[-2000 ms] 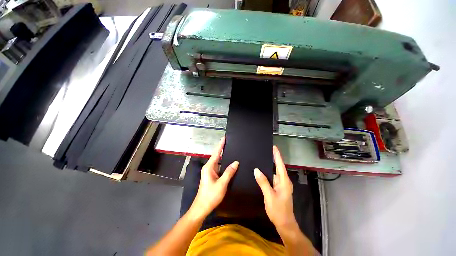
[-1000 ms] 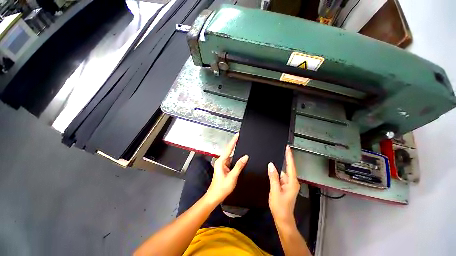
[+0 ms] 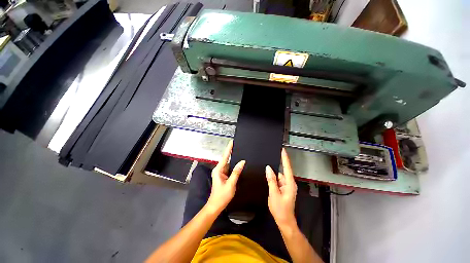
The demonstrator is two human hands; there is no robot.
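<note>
A flat black strip lies lengthwise on the slotted machine bed. Its far end goes under the arm of the green strip-cutting machine and is hidden there. Its near end hangs towards my body and is dark and hard to make out. My left hand holds the strip's left edge, thumb on top. My right hand holds its right edge, thumb on or beside the top. Both hands are bare and just in front of the bed's edge.
Loose black strips lie fanned on the side table at left. A thick curved black stack stands beyond them. A blue-edged tray of metal pieces and a red container are right of the bed. A brown bin is behind the machine.
The view swung left and back again, shifting the whole scene. Both hands keep their hold on the strip's edges. Any feed of the strip is too small to tell.
</note>
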